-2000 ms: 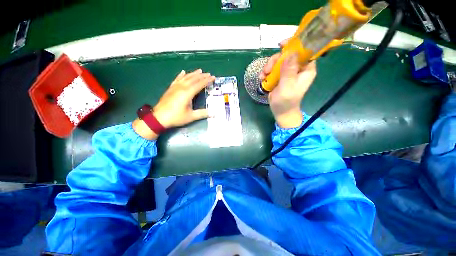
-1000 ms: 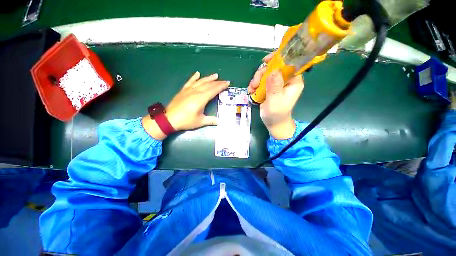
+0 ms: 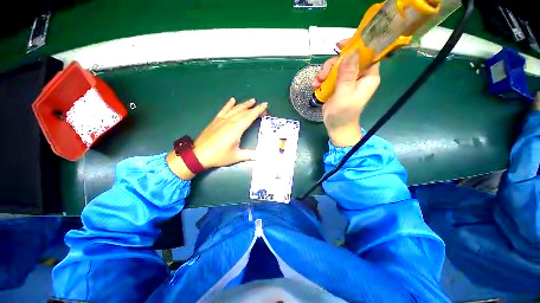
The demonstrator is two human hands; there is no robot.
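The phone assembly (image 3: pixel 275 160) lies flat on the green bench, slightly tilted, with a small orange and dark strip on it. My left hand (image 3: pixel 226 137), with a dark red wrist band, rests at its left side, fingers spread, thumb at its edge. My right hand (image 3: pixel 349 97) is closed around the yellow electric screwdriver (image 3: pixel 379 38). The black tip points down into the round screw dish (image 3: pixel 303 93), which the tool and hand partly cover. Single screws cannot be made out at the tip.
A red parts bin (image 3: pixel 52 118) with small white parts stands at the left beside a black tray (image 3: pixel 21 136). A tiny white ring lies near it. A blue bin (image 3: pixel 508 74) stands far right. A white rail (image 3: pixel 177 44) edges the belt. The black cord crosses my right forearm.
From the phone's upper right corner, the screwdriver has moved right and up to the screw dish. The phone lies a little lower and more tilted. My left hand stays beside it.
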